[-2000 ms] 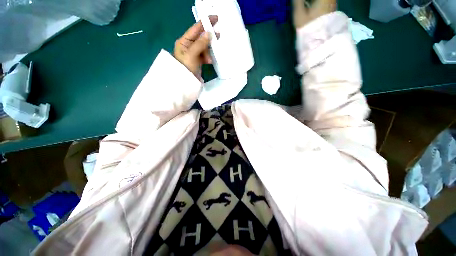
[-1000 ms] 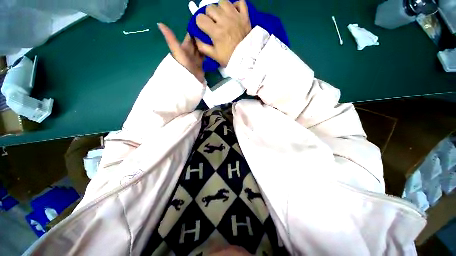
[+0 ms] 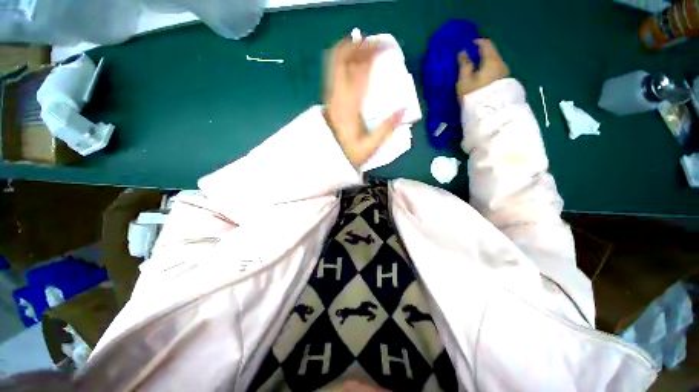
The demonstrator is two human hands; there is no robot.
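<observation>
The white camera housing [image 3: 392, 80] is in front of me at the middle of the green bench. My left hand [image 3: 356, 99] is on its left side, fingers and thumb around it; the fingers are blurred. The crumpled royal-blue cloth [image 3: 444, 84] lies to the right of the housing. My right hand [image 3: 481, 67] is at the cloth's right edge with its fingers on it. A round white wad [image 3: 444, 169] sits on the bench just below the cloth.
Cotton swabs lie at left [image 3: 265, 59] and right [image 3: 544, 106], with a white tissue [image 3: 579, 119] and a translucent bottle [image 3: 625, 93] farther right. An orange can [image 3: 671, 24] is top right. Another white unit [image 3: 70, 107] and a carton [image 3: 31, 126] are at left. Bagged units [image 3: 153, 11] are top left.
The blue cloth has moved off the housing to the right with my right hand. My left hand is now on the uncovered housing. The view has shifted, showing the orange can.
</observation>
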